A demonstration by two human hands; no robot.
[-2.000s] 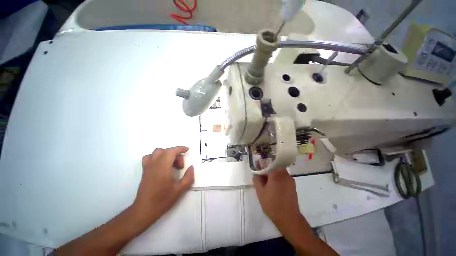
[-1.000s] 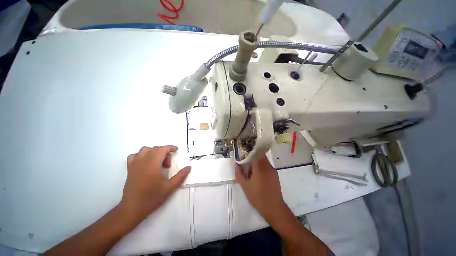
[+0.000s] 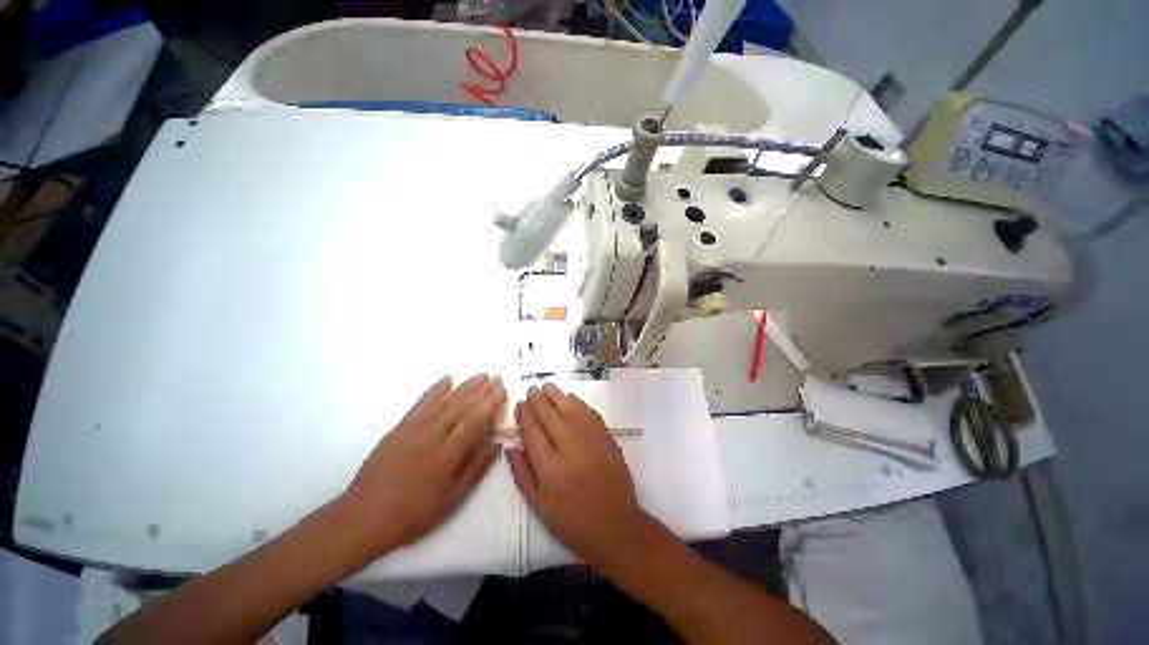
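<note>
A white garment panel (image 3: 674, 441) lies on the table in front of the industrial lockstitch machine (image 3: 819, 252), and its lower part hangs over the front edge. A thin stitched line runs across it. My left hand (image 3: 435, 454) lies palm down on the panel, fingers close together. My right hand (image 3: 567, 460) lies flat on it just to the right, the fingertips of both hands nearly meeting. The presser foot area (image 3: 590, 347) is just behind the panel. The cloth under my palms is hidden.
A red stick (image 3: 759, 347) lies on the machine bed. To the right are a white block with a metal tool (image 3: 869, 441) and scissors with olive handles (image 3: 983, 435). The lamp (image 3: 536, 233) hangs left of the machine head. A white bundle (image 3: 882, 580) lies lower right.
My right hand has moved left from beside the needle area to beside my left hand. The panel now shows spread out to the right, its edge no longer under the foot. The view has shifted.
</note>
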